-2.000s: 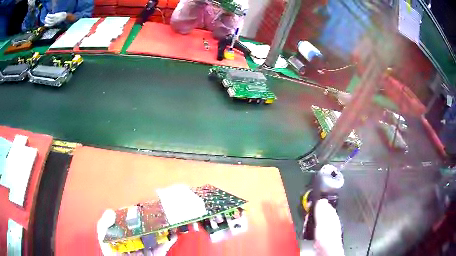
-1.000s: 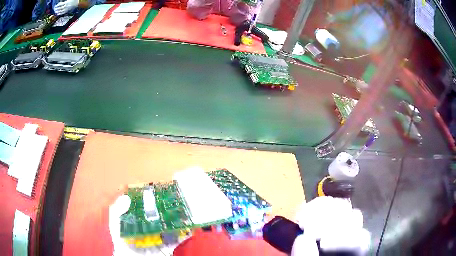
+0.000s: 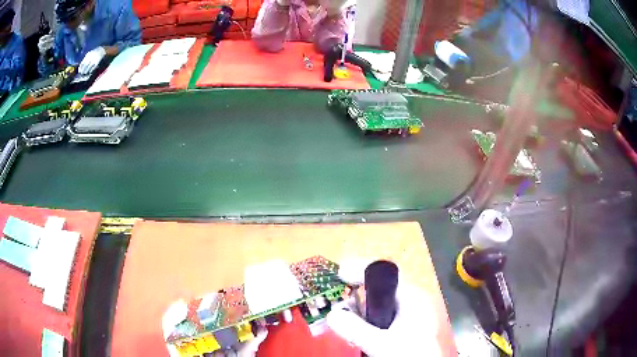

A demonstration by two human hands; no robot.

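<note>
A green circuit board (image 3: 234, 307) is held tilted above the orange-red work mat (image 3: 279, 240). Its flatter side, with a wide pale block (image 3: 271, 287), faces up; yellow parts show along its lower left edge. My left hand (image 3: 176, 321), in a white glove, grips the board's left end, with fingers under its near edge. My right hand (image 3: 374, 328), also gloved, is at the board's right end and holds a dark bar, probably a brush (image 3: 381, 284). Whether the bar touches the board cannot be told.
Right of the mat are a round white pot (image 3: 491, 229) with a pen and a black-yellow scanner (image 3: 492, 272). A conveyor (image 3: 244, 160) beyond carries boards (image 3: 381, 111). Label sheets (image 3: 54, 261) lie on the left mat. Gowned persons (image 3: 300, 24) are opposite.
My right hand has come left from beside the scanner, bringing the dark bar to the board's right end. The board was turned more face-up one second ago. The head view has shifted.
</note>
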